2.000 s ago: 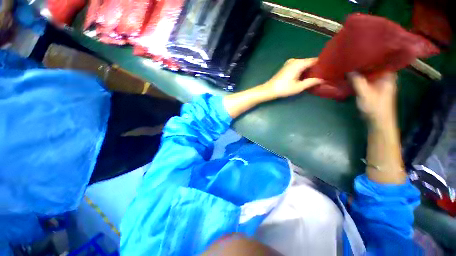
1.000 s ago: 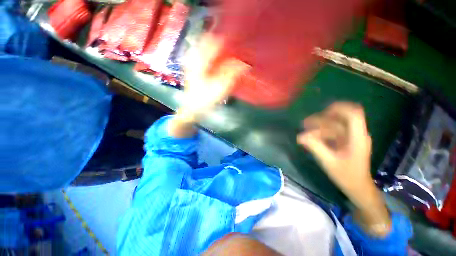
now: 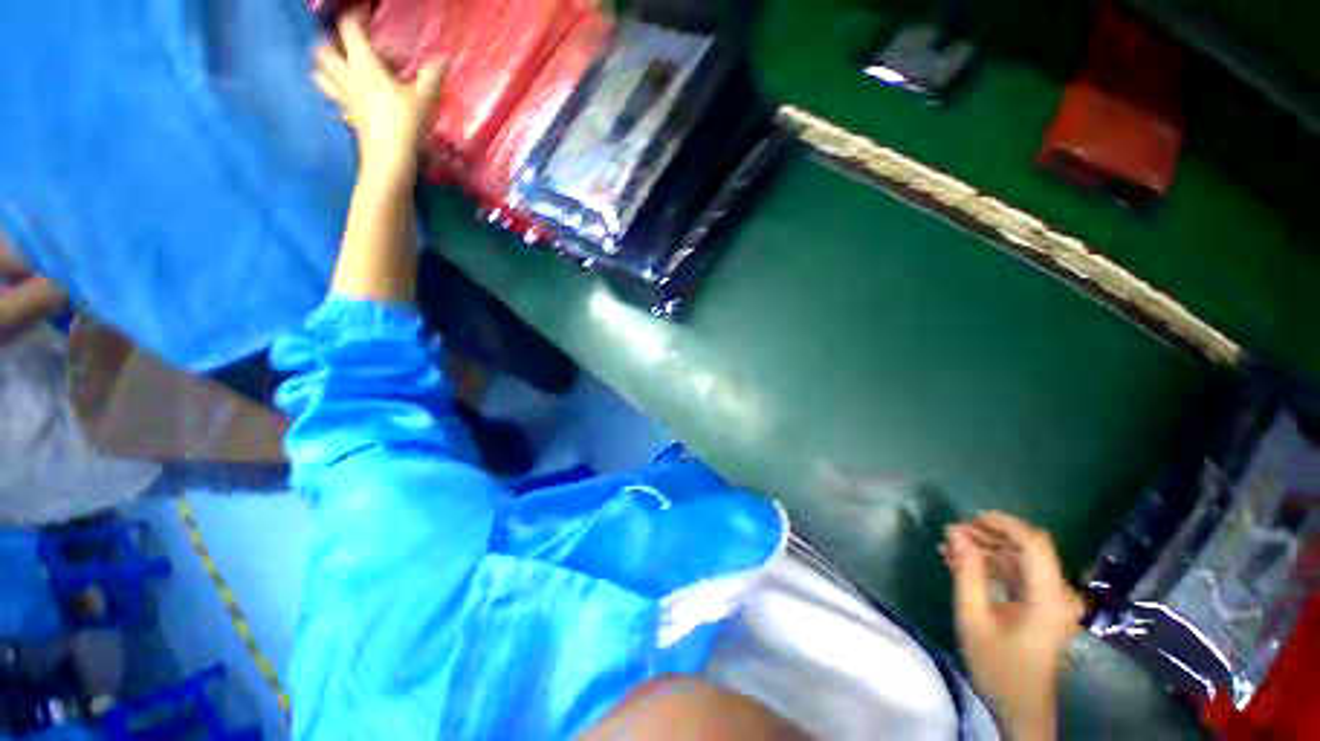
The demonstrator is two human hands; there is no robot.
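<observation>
My left hand [image 3: 379, 113] lies with its fingers spread at the left edge of a pile of red bubble bags [image 3: 500, 73] at the upper left. It touches the pile and grips no bag that I can make out. Beside the pile is a stack of printed pouches [image 3: 615, 138], black with silvery faces. My right hand [image 3: 1013, 579] is low over the near part of the green worktop [image 3: 869, 304], fingers loosely curled and apart, holding nothing visible. Another stack of printed pouches [image 3: 1230, 536] lies to its right, with red bags [image 3: 1281, 688] beside it.
A pale guide rail [image 3: 1013, 225] runs diagonally beyond the worktop. On the green conveyor belt past it lie a red bag [image 3: 1115, 130] and a small silvery pouch [image 3: 922, 61]. A person in a blue smock [image 3: 159, 188] is close on my left.
The red bag held in both hands at first is no longer in them. My left hand has moved far left to the red pile. My right hand has moved down toward me.
</observation>
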